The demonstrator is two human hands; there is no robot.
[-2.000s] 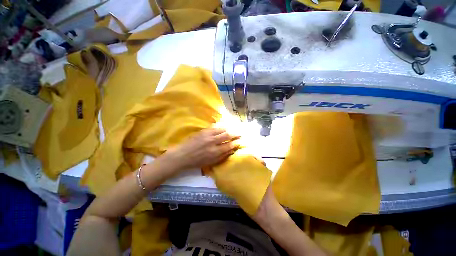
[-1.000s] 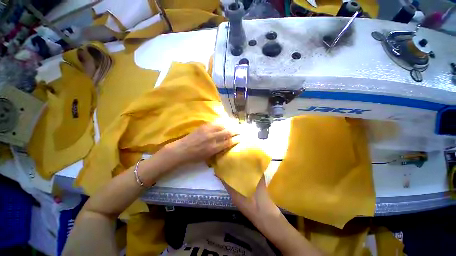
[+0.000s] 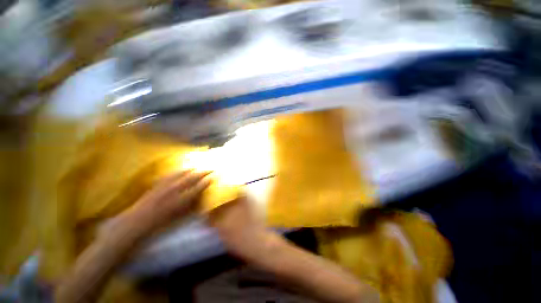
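The view is strongly blurred. A yellow garment panel [image 3: 127, 163] lies bunched left of the bright needle area. My left hand [image 3: 172, 195] lies on it, just left of the light. My right hand [image 3: 234, 216] is at the panel's front corner, below the light; its fingers are blurred and partly hidden by cloth, so its grip cannot be told. The presser foot and needle are lost in glare. A flat pile of yellow panels [image 3: 314, 171] lies right of the needle area, under the machine arm.
The white sewing machine head [image 3: 255, 65] with a blue stripe spans the view behind my hands. More yellow cloth [image 3: 391, 248] hangs below the table edge at right. A small greenish item [image 3: 457, 139] lies at the table's right end. Blurred yellow cloth lies far left.
The camera has swung, so the scene is tilted and shifted left, with more visible at right. My left hand stays on the panel by the needle. My right hand shows at the panel's front corner.
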